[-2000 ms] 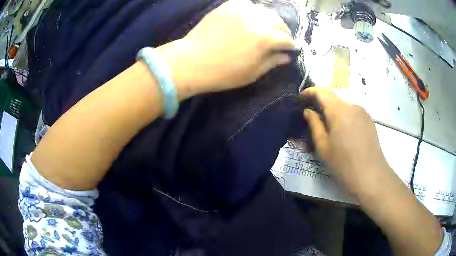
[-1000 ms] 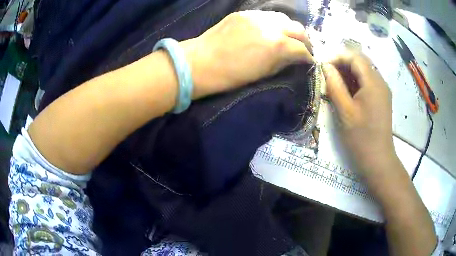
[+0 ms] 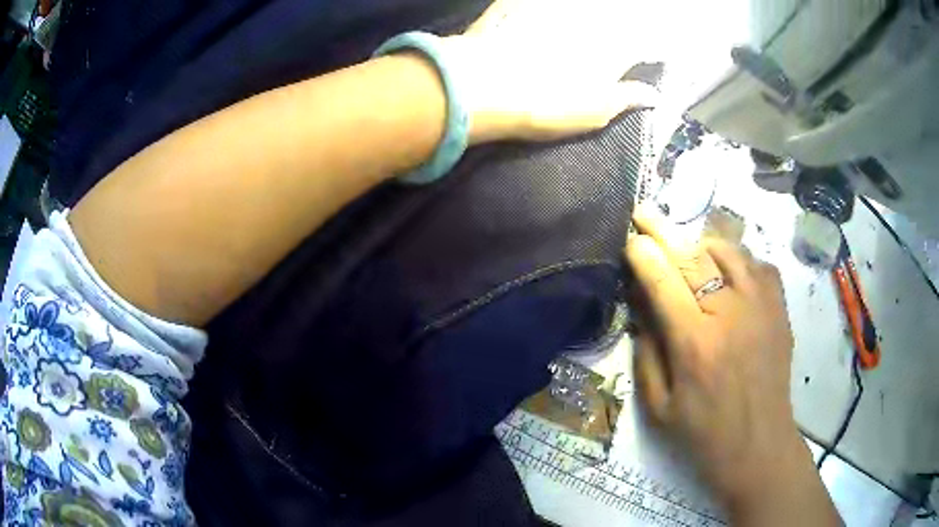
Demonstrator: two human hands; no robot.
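Note:
A large dark navy garment [image 3: 360,309] fills the middle and left, with pale stitch lines and a pale seam edge [image 3: 644,165] along its right side. My left hand [image 3: 556,93], below a pale green bangle, lies on the cloth near the top of this edge; it is washed out by glare, and its thumb and fingers hold the cloth. My right hand [image 3: 710,329], with a ring, holds the garment edge lower down, fingertips at the seam. The sewing machine head [image 3: 834,72] is at the upper right, just right of the edge. The needle tip cannot be made out.
Orange-handled thread snips [image 3: 857,314] lie on the white table right of my right hand, with a dark cord below them. A round knob with a pale ribbed part [image 3: 819,237] is beside them. A measuring scale [image 3: 607,484] runs along the table's front edge. A tan patch [image 3: 726,223] is above my right hand.
The view has shifted, and the machine head now shows at the upper right. My right hand has moved down along the seam edge, away from my left hand. The snips appear lower.

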